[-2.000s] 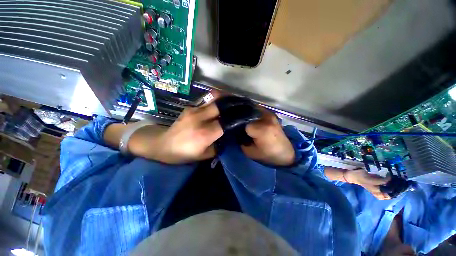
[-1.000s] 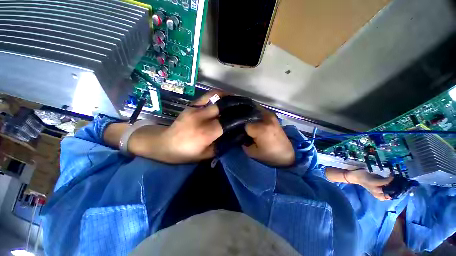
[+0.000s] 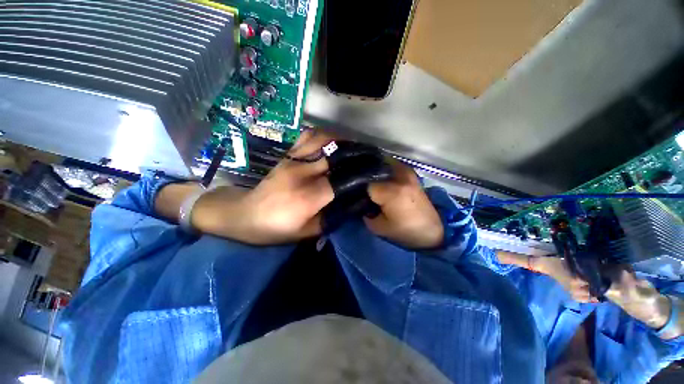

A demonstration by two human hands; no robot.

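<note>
My left hand (image 3: 281,196) and my right hand (image 3: 405,206) meet in front of my waist, at the rail. Black finger covers (image 3: 358,176) hide the fingertips, so I cannot tell whether anything is held between them. A small white connector (image 3: 330,148) on a thin dark lead shows over my left fingers. The green circuit board (image 3: 281,67) lies at the upper left, with a large finned silver heatsink (image 3: 112,56) and small red-and-silver capacitors (image 3: 251,60).
A black phone (image 3: 366,49) and brown cardboard (image 3: 480,45) lie on the grey metal plate (image 3: 450,127). At the right, another person's hands (image 3: 592,285) are at a second board with a heatsink (image 3: 652,225). A blue cord (image 3: 540,198) runs rightward.
The board with the heatsink has shifted slightly right, and the white connector has moved right over my left fingers. My hands have barely moved. The other person's second hand has come into view.
</note>
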